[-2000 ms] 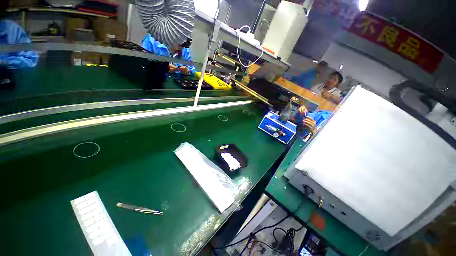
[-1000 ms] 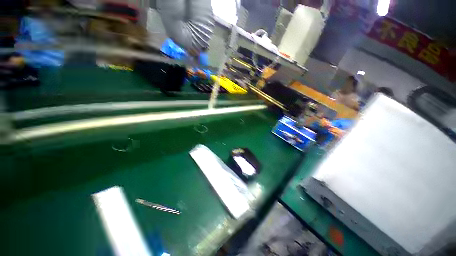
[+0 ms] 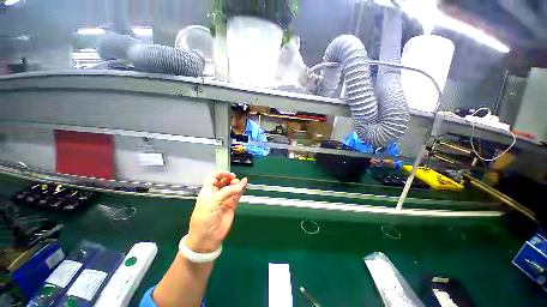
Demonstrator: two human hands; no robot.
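My left hand (image 3: 217, 207) is raised above the bench in the middle of the view, with a white band at the wrist and a blue sleeve. Its fingers are loosely bent with a small gap between the tips, and no object shows in it. My right hand is not in view. Below, at the bottom edge, a narrow white strip (image 3: 280, 286) lies on the green bench. Thin metal tweezers (image 3: 309, 296) lie to its right, cut off by the edge.
Left: a black parts tray (image 3: 54, 196), bagged parts (image 3: 90, 282) and a white strip with a green sticker (image 3: 129, 270). Right: a bagged strip (image 3: 390, 282), a dark dish (image 3: 447, 294) and a blue unit (image 3: 534, 259). A rail (image 3: 360, 207) and post stand behind. People in blue sit beyond.
The view has swung left and up. My left hand has come into view. The black tray and bagged parts now show at the left; the large white machine has left the picture.
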